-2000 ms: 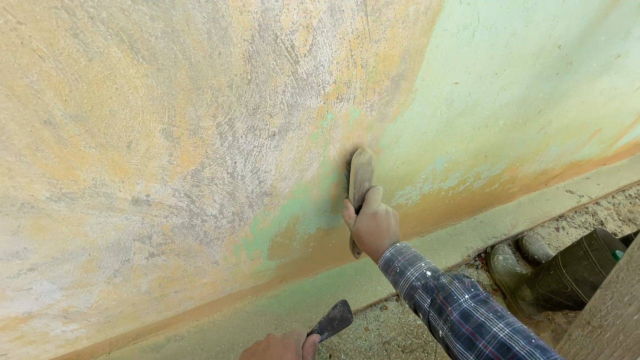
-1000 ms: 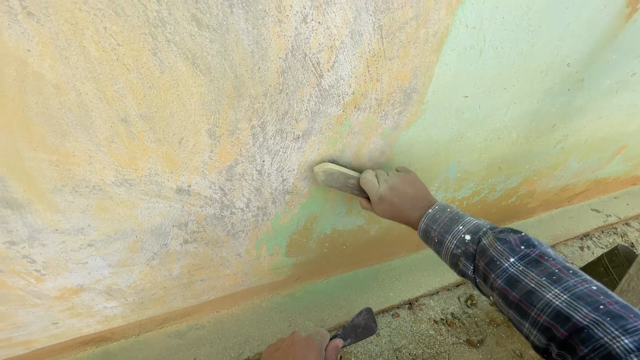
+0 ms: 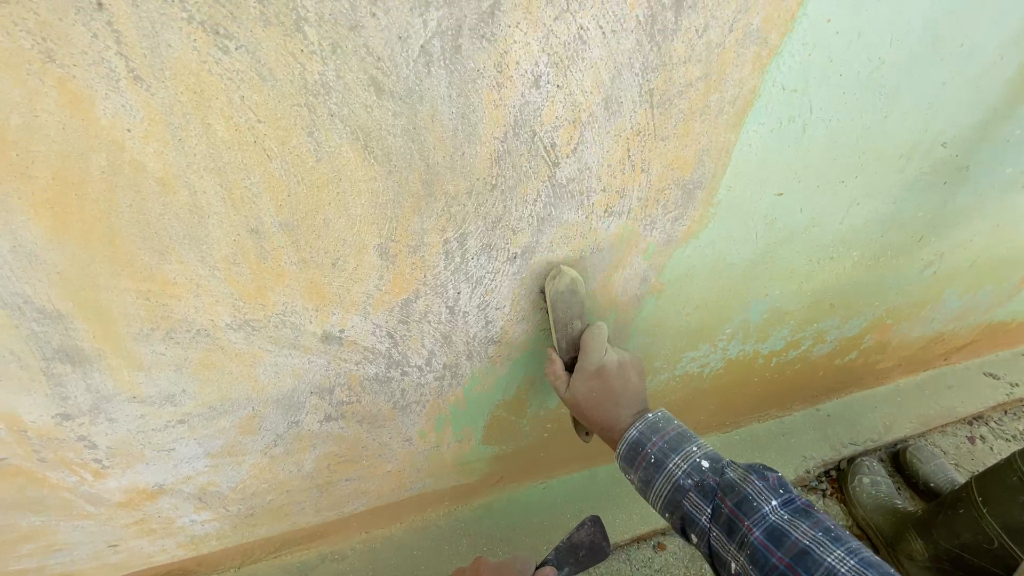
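My right hand (image 3: 604, 384), in a paint-flecked plaid sleeve, grips a dusty scrub brush (image 3: 567, 308) with a long back. Its bristle side lies against the painted wall (image 3: 304, 200), at the edge between a scuffed orange, white and grey area and green paint. The brush points up, its handle end showing below my fingers. At the bottom edge my left hand (image 3: 500, 566) is closed on a scraper (image 3: 578, 547) with a dark flat blade; most of that hand is cut off by the frame.
A ledge (image 3: 864, 428) runs along the foot of the wall. Gritty ground with small rubble (image 3: 828, 488) lies beyond it at the lower right. A pair of rubber boots (image 3: 888, 504) stands there, close to my right sleeve.
The brush pointed left across the wall a second ago and now points upward, with my right hand below it. The left hand keeps hold of the scraper. The boots are in fuller view again.
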